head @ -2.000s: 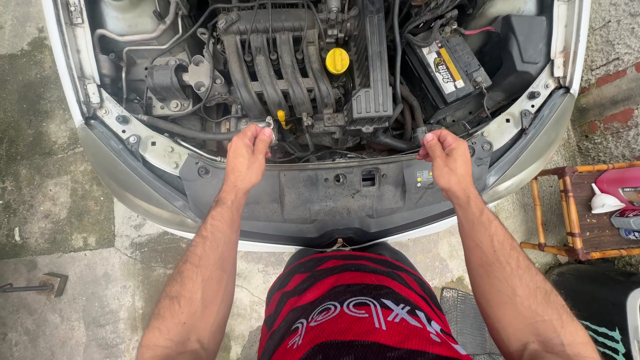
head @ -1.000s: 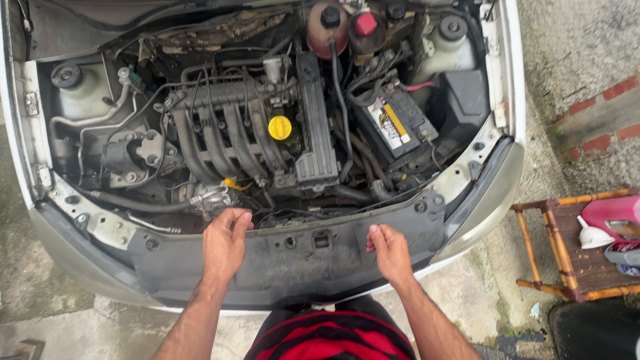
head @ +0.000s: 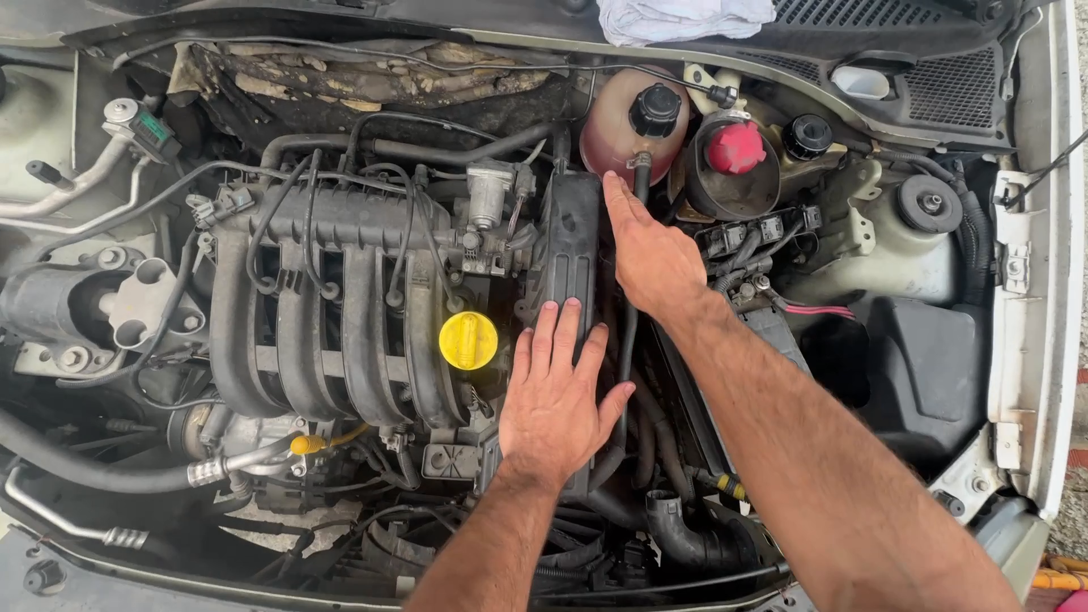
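Note:
My left hand (head: 554, 395) lies palm down, fingers spread, on the long black plastic housing (head: 575, 238) beside the intake manifold (head: 319, 331). Up and to the right, my right hand (head: 654, 255) holds nothing that shows; its index finger points at the lower edge of the coolant expansion tank (head: 614, 127), close to a black hose (head: 642, 183). Whether the fingertip touches the tank is hard to tell. The tank holds reddish fluid and has a black cap (head: 654, 110). The yellow oil filler cap (head: 468, 340) sits left of my left hand.
A red cap (head: 735, 149) and a black reservoir cap (head: 807, 136) are right of the tank. A folded light cloth (head: 684, 19) rests on the cowl. The battery (head: 773, 336) is partly behind my right forearm. An open-ended black hose (head: 667, 510) lies near the front.
Both hands have moved from the front edge of the engine bay to over the engine, the left onto the black housing, the right up by the coolant tank. The view is now much closer.

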